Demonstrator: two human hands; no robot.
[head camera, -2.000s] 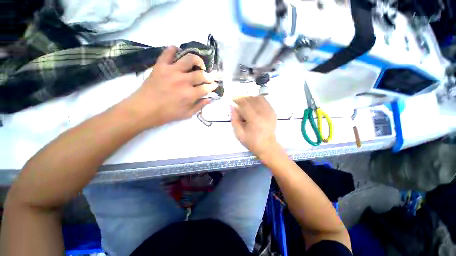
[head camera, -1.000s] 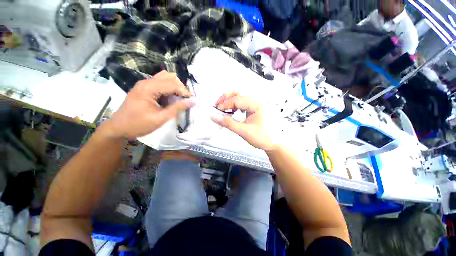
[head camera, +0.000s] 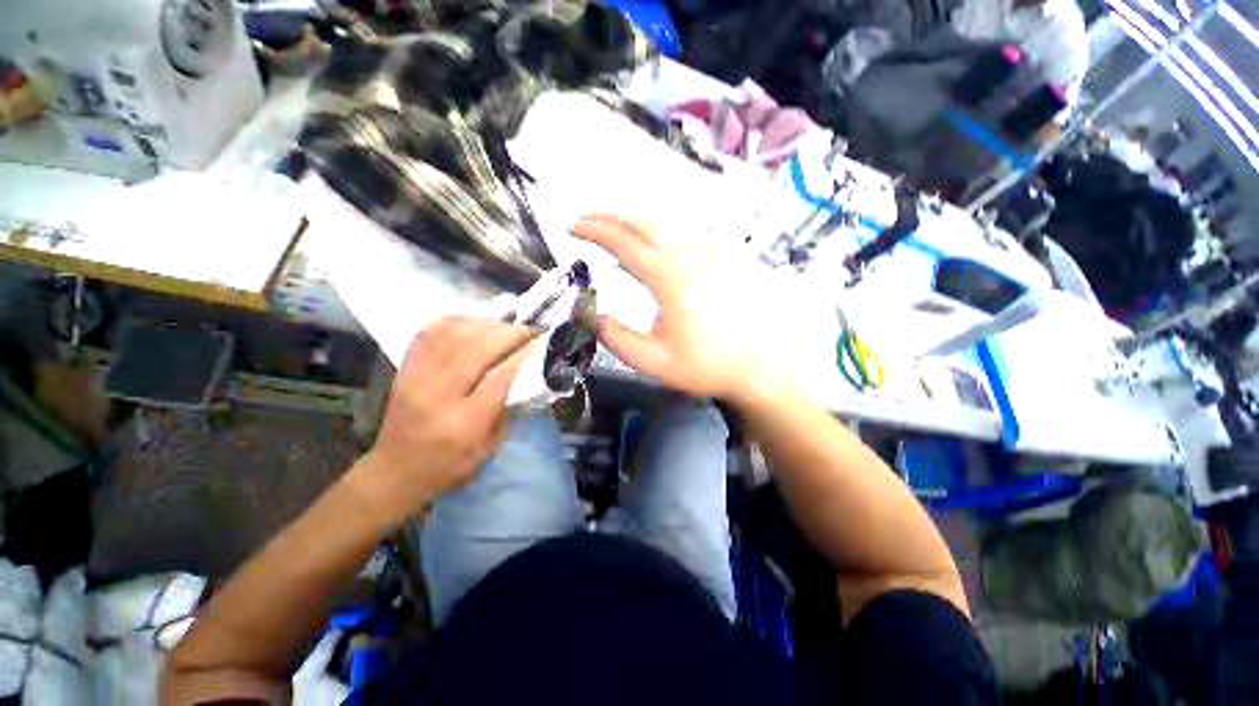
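The plaid shell fabric (head camera: 401, 173) lies bunched on the table left of centre, and one part runs down to my hands. White lining (head camera: 573, 159) lies beside it. My left hand (head camera: 463, 393) pinches the white edge of the garment near the table's front edge. My right hand (head camera: 670, 310) is just right of a dark plaid end (head camera: 570, 345), fingers spread, thumb close to it; whether the thumb touches it I cannot tell. The dark end hangs between my hands, over my lap.
Scissors (head camera: 859, 359) with green and yellow handles lie on the table at right. The sewing machine (head camera: 911, 248) is behind them. Another white machine (head camera: 138, 83) stands at upper left. Pink-mauve cloth (head camera: 753, 124) lies behind. A blue band (head camera: 994, 393) wraps the table's right end.
The view first swung left from the needle area. My left hand has since moved down with the white edge, my right hand has opened wider, and a dark plaid end now shows between them.
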